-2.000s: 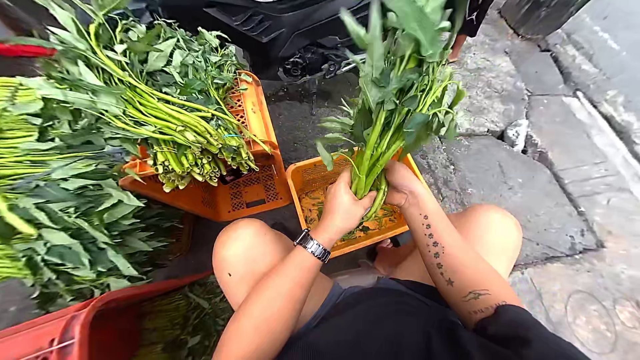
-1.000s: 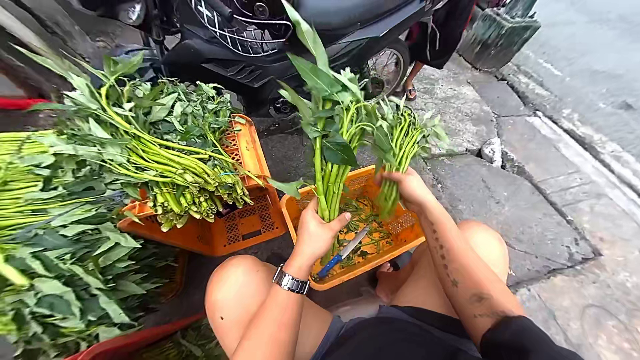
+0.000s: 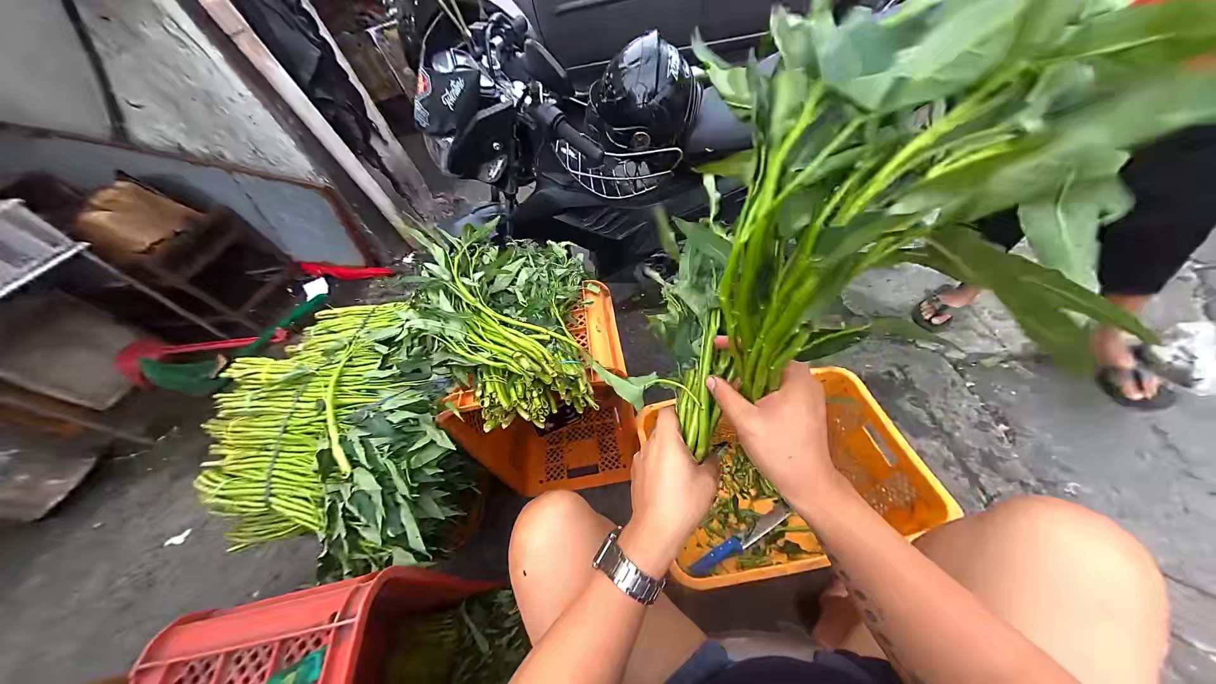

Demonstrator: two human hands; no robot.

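My left hand (image 3: 673, 480), with a metal watch at the wrist, grips a thin bunch of leafy green stems (image 3: 701, 380). Close beside it, my right hand (image 3: 781, 427) is closed around a larger bunch of leafy greens (image 3: 807, 209), whose broad leaves spread up and to the right, some blurred. Both bunches are over an orange plastic crate (image 3: 902, 465). On the crate's floor, among cut stems and leaf scraps, lies a knife with a blue handle (image 3: 714, 556), its blade pointing up and right. The cut ends of the bunches are partly hidden by my hands.
Left of my hands, a second orange crate (image 3: 579, 461) carries bundled greens (image 3: 503, 351). Further left lies a large stack of tied stems (image 3: 275, 437). A red crate (image 3: 256, 632) is at lower left. A motorcycle with a helmet (image 3: 646, 90) stands ahead; a person in sandals (image 3: 1135, 375) stands right.
My hands, apart one second ago, are now close together. The bunch in my right hand is larger and leafier than the one it held then. The view has swung up and left.
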